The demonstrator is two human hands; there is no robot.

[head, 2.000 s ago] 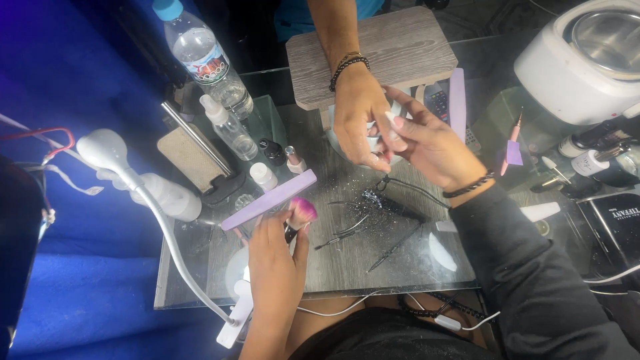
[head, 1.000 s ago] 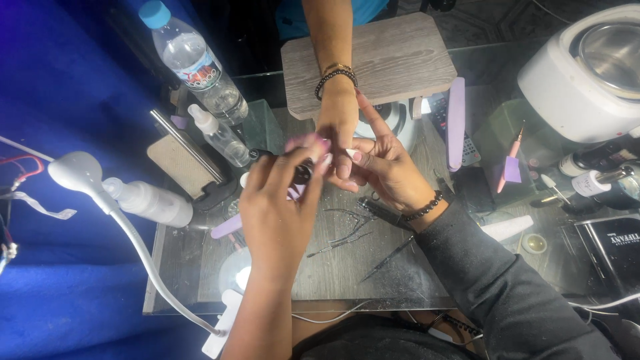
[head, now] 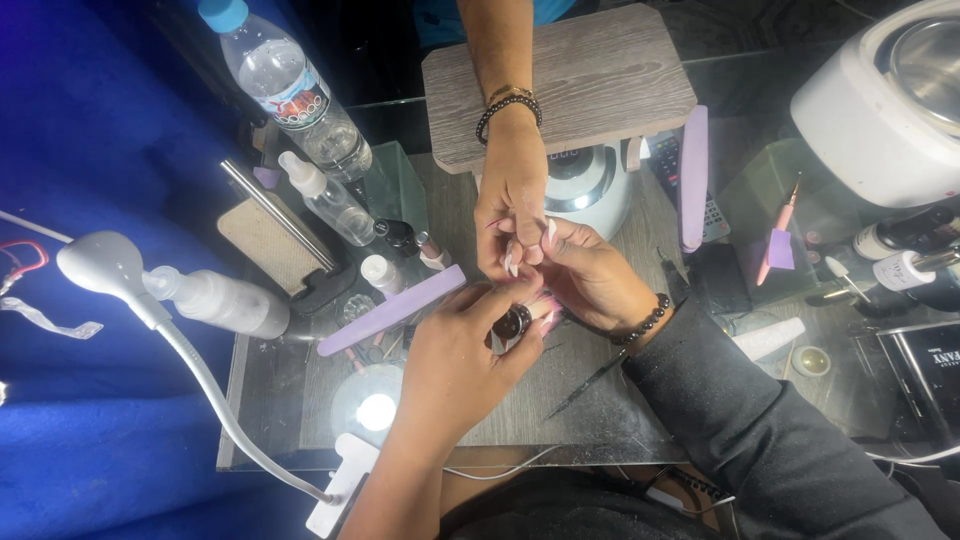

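My left hand (head: 469,352) holds a short brush with pink bristles (head: 551,307) and a dark round handle end, and its fingertips touch the other person's fingers. My right hand (head: 600,277), with a beaded bracelet at the wrist, holds those fingers from the right. The other person's hand (head: 514,180) reaches down from the top, over a wood-grain armrest board (head: 562,75); its nails are long and pale. A dark thin tool (head: 585,386) lies on the table below my right hand. Where my fingers meet the other hand, the contact is partly hidden.
A lilac nail file (head: 394,309), small bottles, a spray bottle (head: 330,199) and a water bottle (head: 292,90) stand or lie left. A white lamp (head: 101,262) arches at far left. Right are another lilac file (head: 693,180), a white heater pot (head: 862,112) and polish bottles (head: 900,270).
My left hand has come up from the lower left with the brush to the other person's fingers. My right hand still holds that hand.
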